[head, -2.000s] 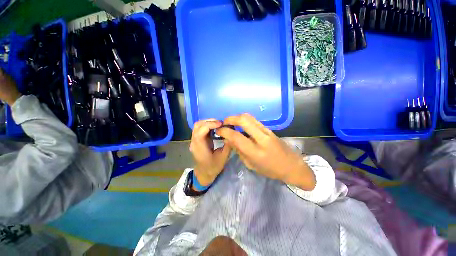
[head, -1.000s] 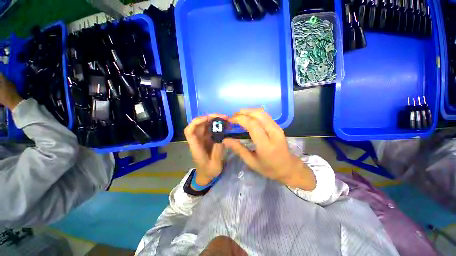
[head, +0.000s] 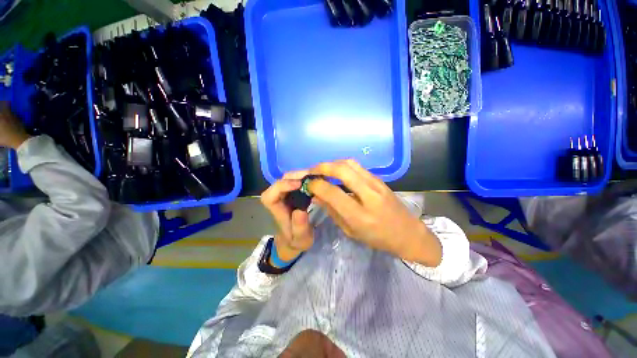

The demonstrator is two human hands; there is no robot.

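My left hand (head: 288, 217) holds a small black plastic housing (head: 300, 201) at the front edge of the centre tray (head: 328, 91). A small green circuit board (head: 306, 186) shows at the top of the housing. My right hand (head: 363, 210) has its thumb and fingertips at the board and the housing's upper side. The fingers hide most of the housing, and I cannot tell how far the board sits inside it. A blue strap and a dark band are on my left wrist.
A clear parts box (head: 441, 70) of green and silver pieces stands between the centre tray and the right tray (head: 538, 112), which holds rows of black units (head: 584, 166). A left tray (head: 234, 168) holds jumbled black parts. Neighbours' sleeves (head: 63, 189) show on both sides.
The housing's white-spotted face, visible one second ago, no longer shows; a green board shows there now. My right fingertips have closed in on the housing.
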